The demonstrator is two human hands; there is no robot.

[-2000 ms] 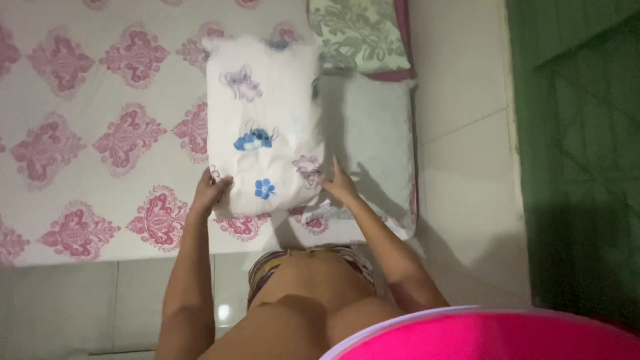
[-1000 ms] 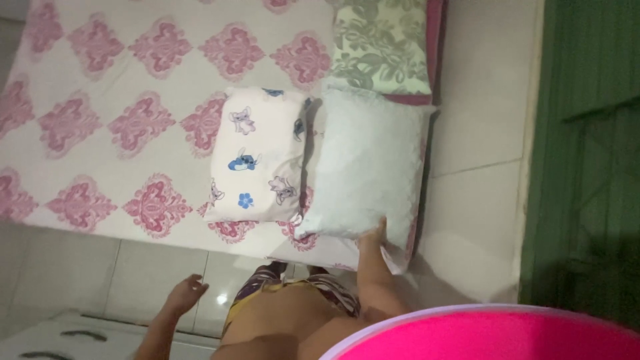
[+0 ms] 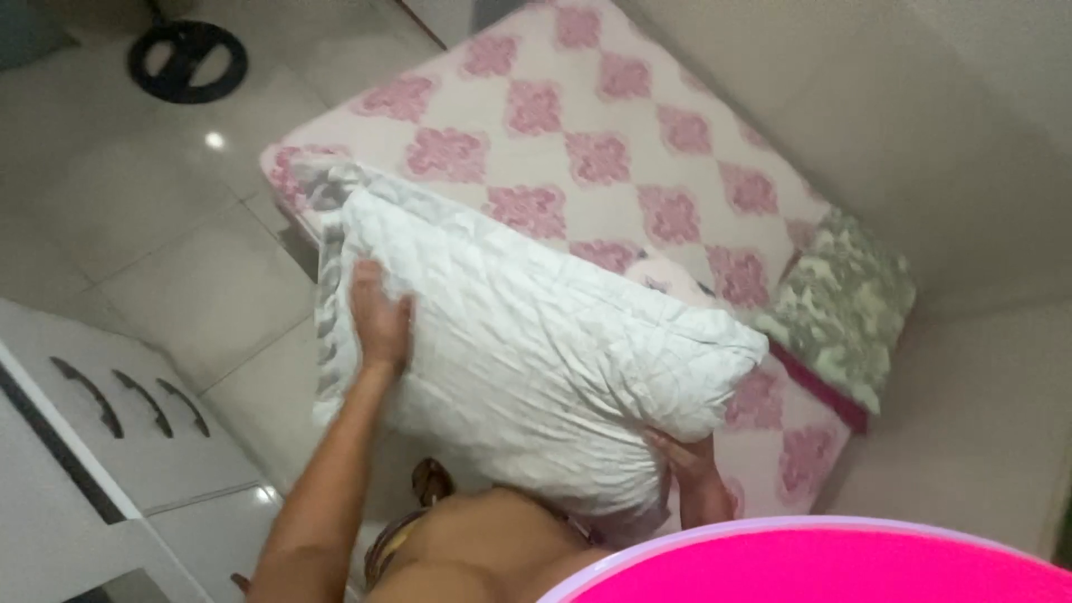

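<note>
A large white pillow (image 3: pixel 519 335), creased and with a grey-patterned edge on its left side, is held tilted in front of my body. My left hand (image 3: pixel 381 322) lies on the pillow's left part with the fingers spread. At the lower right corner, my right hand (image 3: pixel 687 465) grips the pillow's bunched cloth; some of its fingers are hidden. Behind the white pillow, a bit of the pillow with printed figures (image 3: pixel 670 278) shows on the mattress. A green floral pillow (image 3: pixel 846 310) rests at the mattress's right end.
The mattress with a pink-patterned sheet (image 3: pixel 599 155) lies beyond the pillow, along a wall. A white drawer cabinet (image 3: pixel 126 419) with dark handles stands at left. A black round base (image 3: pixel 188 63) is on the tiled floor. A bright pink rim-edged object fills the lower right.
The white pillow, lying on the mattress a second ago, is now raised in front of me. My left hand has come onto it from beside my body. The view has turned strongly.
</note>
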